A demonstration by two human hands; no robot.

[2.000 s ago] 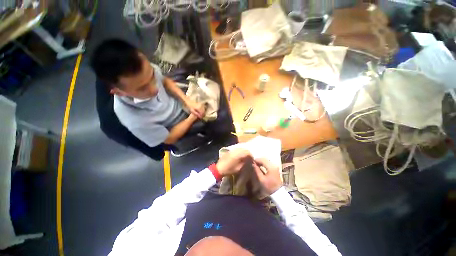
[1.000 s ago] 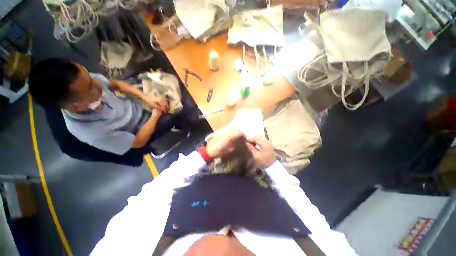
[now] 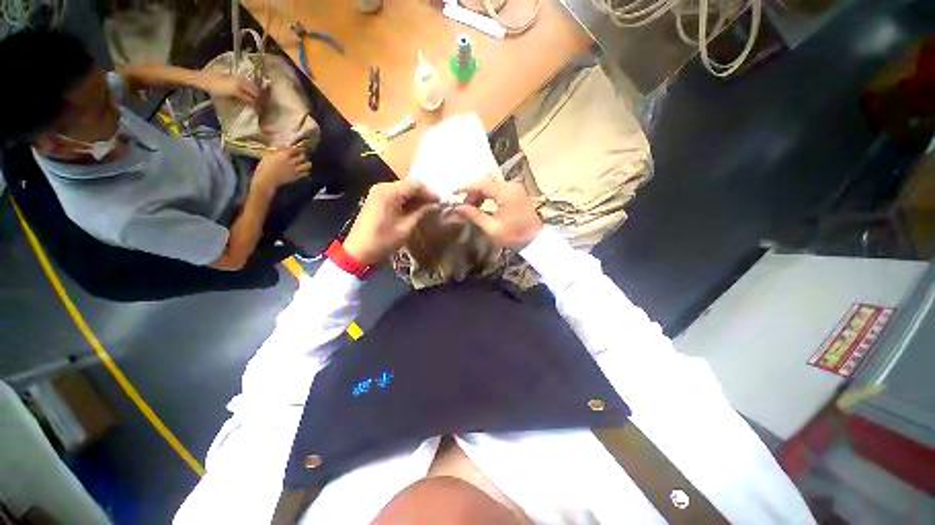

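Note:
A beige canvas bag (image 3: pixel 448 246) hangs between my hands, close to my apron, its lower part in shadow. A bright white piece of cloth or paper (image 3: pixel 452 151) lies over its top, reaching to the table edge. My left hand (image 3: pixel 392 218), with a red band on the wrist, pinches the bag's edge from the left. My right hand (image 3: pixel 504 213) pinches the same edge from the right. The fingertips of both hands almost meet; whether they hold something small there is too blurred to tell.
The orange-brown table (image 3: pixel 349 87) holds dark snips (image 3: pixel 373 88), pliers (image 3: pixel 316 45), a whitish bottle (image 3: pixel 428 86) and a green bottle (image 3: pixel 463 62). Stacked canvas bags (image 3: pixel 584 144) lie right of my hands. A seated coworker (image 3: pixel 144 174) handles a bag at the left. A white board (image 3: pixel 800 328) stands right.
The view has shifted closer and rightward, so table and coworker appear higher and further left. My hands have drawn slightly apart on the bag. The coworker's hands have separated over their bag.

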